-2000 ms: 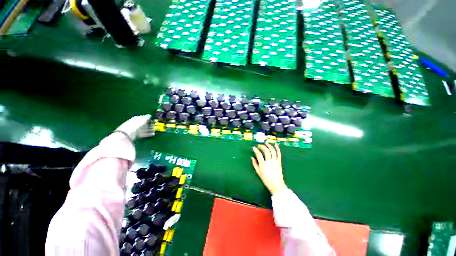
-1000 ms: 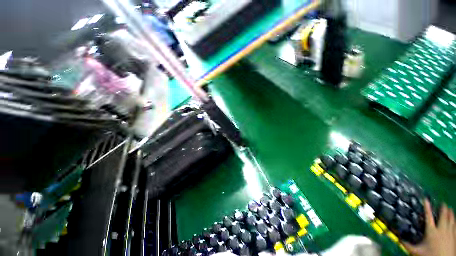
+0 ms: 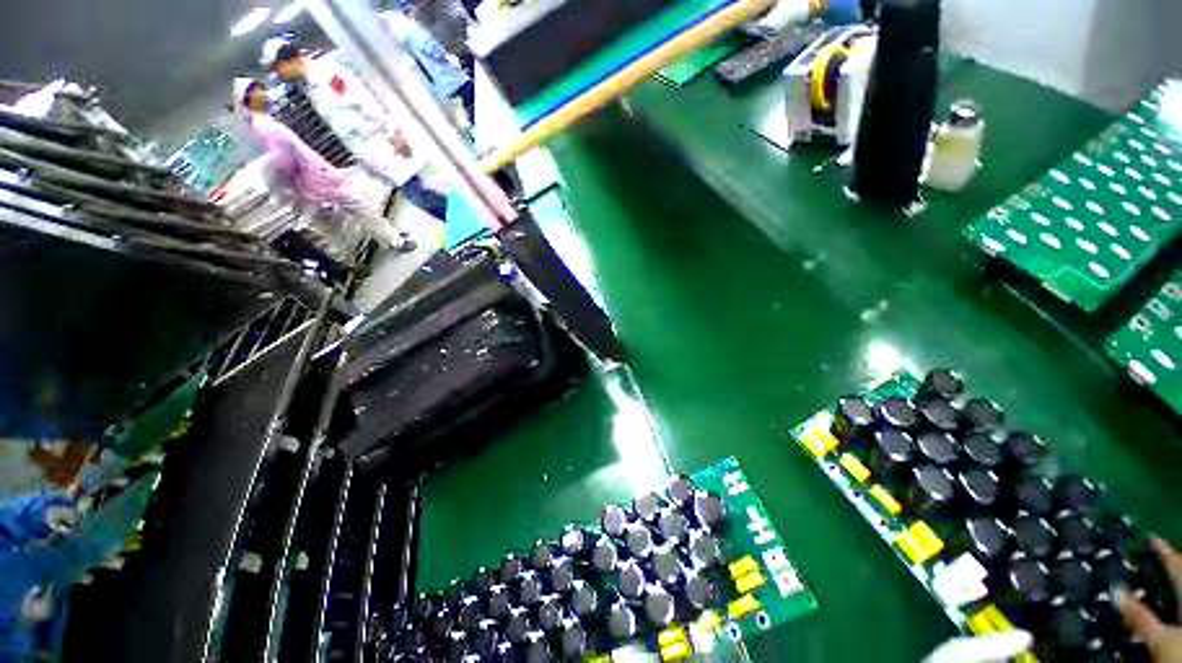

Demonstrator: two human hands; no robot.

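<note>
A circuit board with rows of black capacitors (image 3: 981, 486) lies slantwise on the green bench at the lower right, with yellow parts and a white connector along its near edge. My left hand (image 3: 988, 649), in a white glove, shows only in part at the bottom edge, beside this board's yellow parts. My right hand (image 3: 1151, 619), bare, is cut off by the right edge, its fingers over the capacitors. Its grip is hidden. A second capacitor board (image 3: 631, 570) lies at the bottom centre, capacitors up.
A black slotted rack (image 3: 279, 518) stands left, beside a black case-like object (image 3: 447, 350). Green boards (image 3: 1095, 214) lie at the far right. A dark column (image 3: 894, 104), a bottle (image 3: 957, 145) and a yellow reel (image 3: 826, 84) stand at the back. People (image 3: 292, 143) are in the background.
The view has swung left, bringing the rack and people in and taking the orange-red mat out. My right hand has moved onto the capacitor board; my hands are now mostly out of view.
</note>
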